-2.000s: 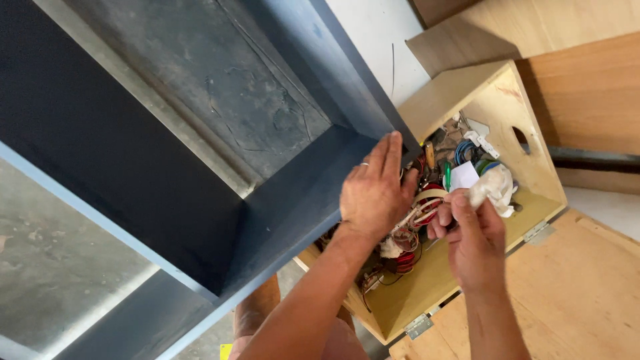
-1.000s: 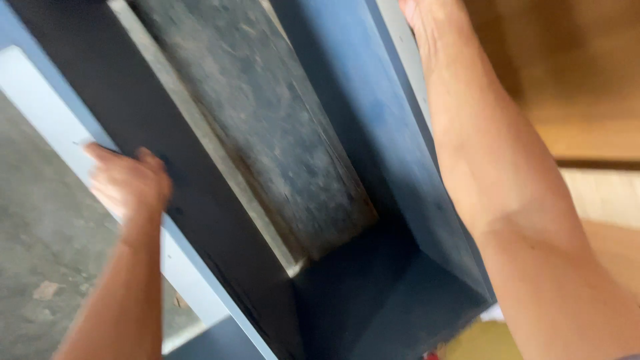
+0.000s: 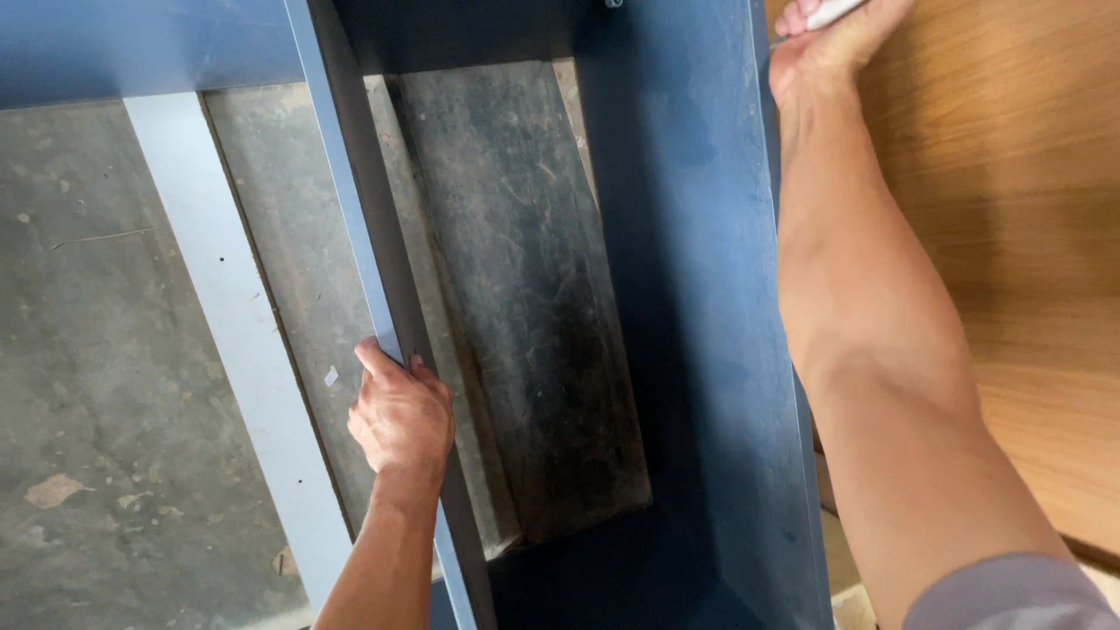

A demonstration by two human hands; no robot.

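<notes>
A dark blue cabinet frame (image 3: pixel 726 289) with open compartments fills the middle of the head view. My left hand (image 3: pixel 402 407) grips the front edge of its upright divider panel (image 3: pixel 350 192), thumb on one side and fingers on the other. At the top right, my right hand (image 3: pixel 831 39) is beside the outer edge of the cabinet's side panel, its fingers closed on a white object (image 3: pixel 831 12) that is partly cut off by the frame; its kind cannot be told. A small metal fitting (image 3: pixel 614 3) shows inside the top of the compartment.
A pale blue rail (image 3: pixel 236 324) with small holes runs across the left opening. Below lies a stained concrete floor (image 3: pixel 96 350) with flakes of debris. Wood-grain boards (image 3: pixel 1006 219) stand along the right side. Part of a light wooden thing (image 3: pixel 853 604) shows at the lower right.
Two seconds ago both hands were over a wooden box of cords and small parts, the right holding something whitish. Since then they have moved apart along the cabinet. The view has shifted strongly.
</notes>
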